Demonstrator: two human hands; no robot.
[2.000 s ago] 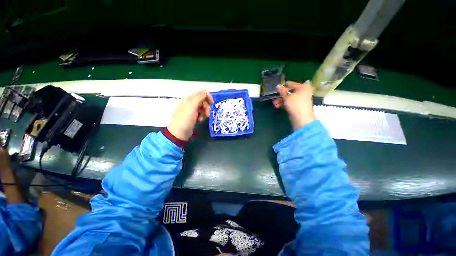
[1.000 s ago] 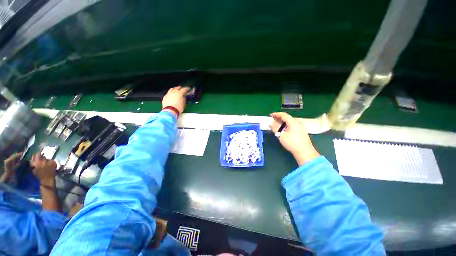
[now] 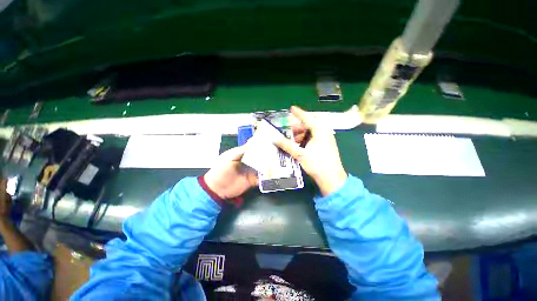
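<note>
An opened phone is held above the bench in front of me, its black lower end towards me. A white battery is lifted at an angle over its left side. My left hand grips the phone's left edge and the battery side. My right hand is over the phone's upper right, holding a thin dark tool like a pen; its pale end lies near the phone's top. The blue parts tray is mostly hidden behind the phone and battery.
White sheets lie left and right. A black box is at left. Beyond the white rail stands a taped post. Phones and a long black object lie on the green belt. Another person's sleeve is at lower left.
My left hand has come back from the belt and now holds an opened phone. My right hand has moved left onto it. The blue tray is now mostly covered.
</note>
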